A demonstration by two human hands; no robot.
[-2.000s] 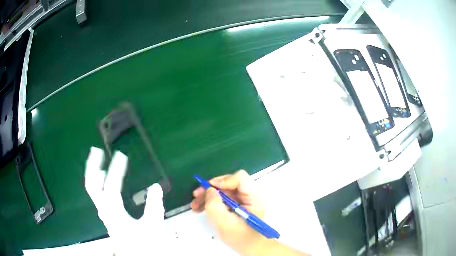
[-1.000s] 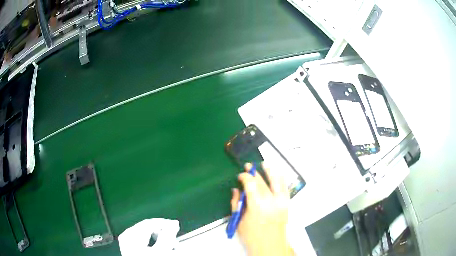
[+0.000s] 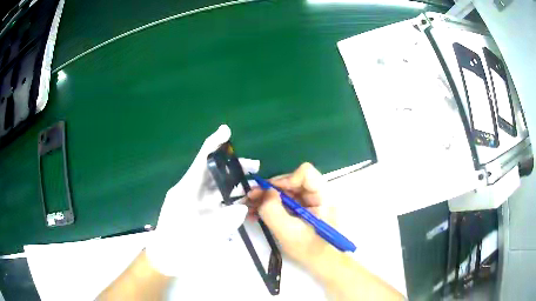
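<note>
My left hand (image 3: 197,203), in a white glove, holds a dark phone middle frame (image 3: 267,258) over the white paper (image 3: 76,264) at the near belt edge. The frame's solid end lies between the gloved fingers, and its open window end points down to the right. My right hand (image 3: 294,206) is bare and holds a blue pen (image 3: 314,220), its tip end pointing up-left by the frame's solid end. The right fingertips are at the frame's edge. Whether the pen tip touches it, I cannot tell.
Another frame (image 3: 57,173) lies on the green belt (image 3: 205,76) at the left. A black tray (image 3: 20,70) is at the upper left. A white sheet (image 3: 405,111) lies to the right. Beyond it, a white fixture (image 3: 461,64) carries two frames (image 3: 477,97).
My left hand has moved up from the bottom edge and holds a frame. My right hand has left the white side sheet; the frame it was at there is gone. The view has shifted.
</note>
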